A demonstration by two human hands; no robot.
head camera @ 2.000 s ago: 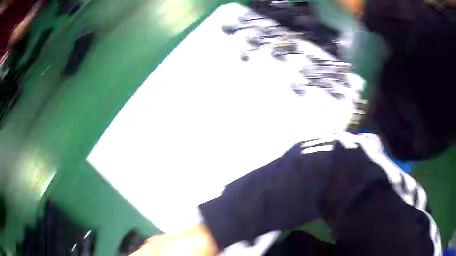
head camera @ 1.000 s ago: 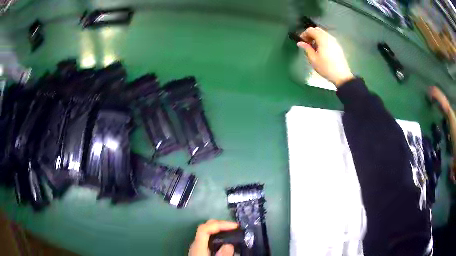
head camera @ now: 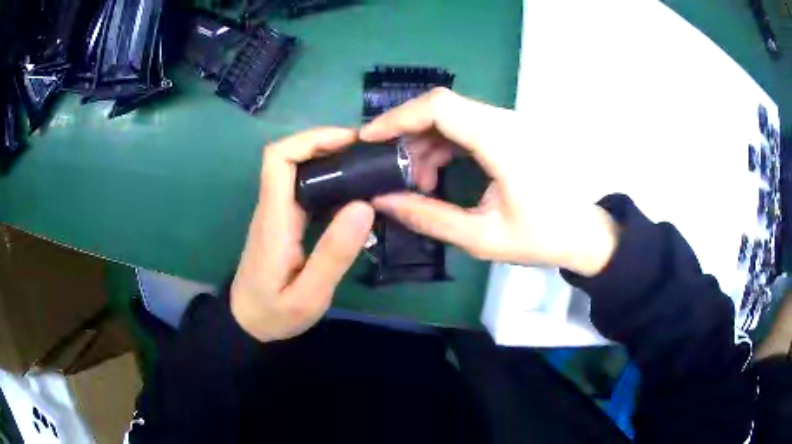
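A black cylindrical sleeve (head camera: 352, 175) is held level between both hands above the bench. My left hand (head camera: 291, 234) grips its left end, with fingers over the top and thumb below. My right hand (head camera: 469, 182) closes on its right end, where a pale metallic face shows. A small pale tip (head camera: 372, 240) hangs below the sleeve, near the left thumb. A long black plastic housing (head camera: 406, 253) lies on the bench beneath the hands, comb-like end away from me. Its middle is hidden by the hands and sleeve.
Black housings (head camera: 130, 52) are piled at the upper left, with a single one (head camera: 247, 65) beside them. A large white foam board (head camera: 643, 113) lies at right, small dark parts (head camera: 764, 199) along its far edge. An open cardboard box (head camera: 65, 303) is at lower left.
My right hand has come back from the far side of the bench and now holds the sleeve's right end. My left hand has raised the sleeve. The view has tilted down.
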